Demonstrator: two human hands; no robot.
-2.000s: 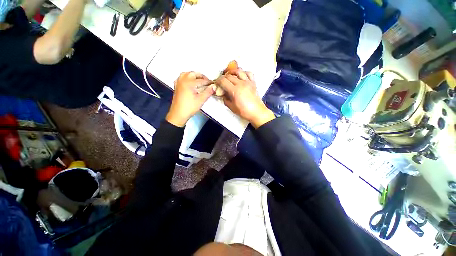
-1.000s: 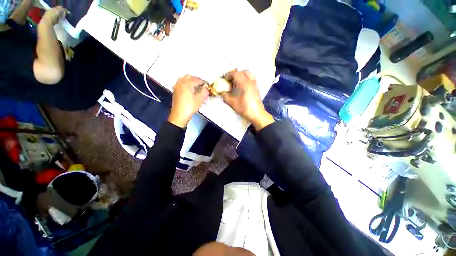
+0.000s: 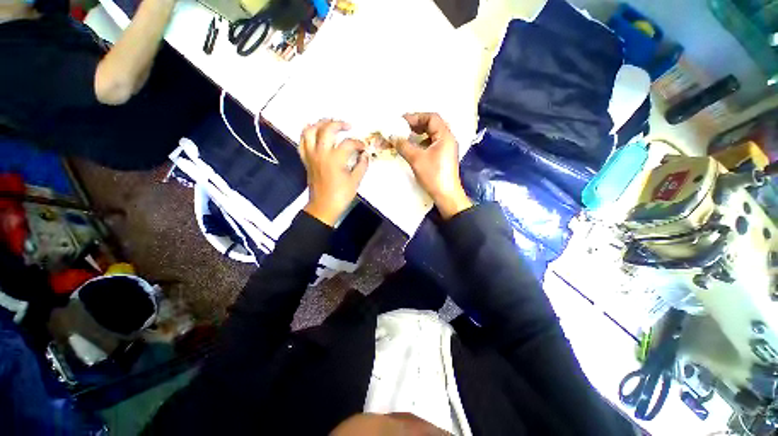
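Small brown and yellowish bits, likely eggshell (image 3: 378, 145), lie on the white table between my hands. My left hand (image 3: 331, 168) is just left of them, its fingers curled and thumb towards the bits. Whatever is pale inside its curl blends with the white table, so I cannot tell if it holds the egg. My right hand (image 3: 435, 162) is just right of the bits, with thumb and fingers apart and nothing clear between them. The round pale egg does not show clearly.
Navy quilted jacket (image 3: 550, 81) lies right of my hands. The sewing machine (image 3: 678, 200) with a turquoise item (image 3: 616, 174) stands further right, shears (image 3: 646, 387) below it. More scissors (image 3: 249, 34) lie at upper left, near another person's arm (image 3: 128, 64). A white cord (image 3: 260, 140) hangs over the edge.
The round pale egg seen at my right fingers a second ago no longer shows clearly. My hands have moved a little further apart, and my right fingers have spread.
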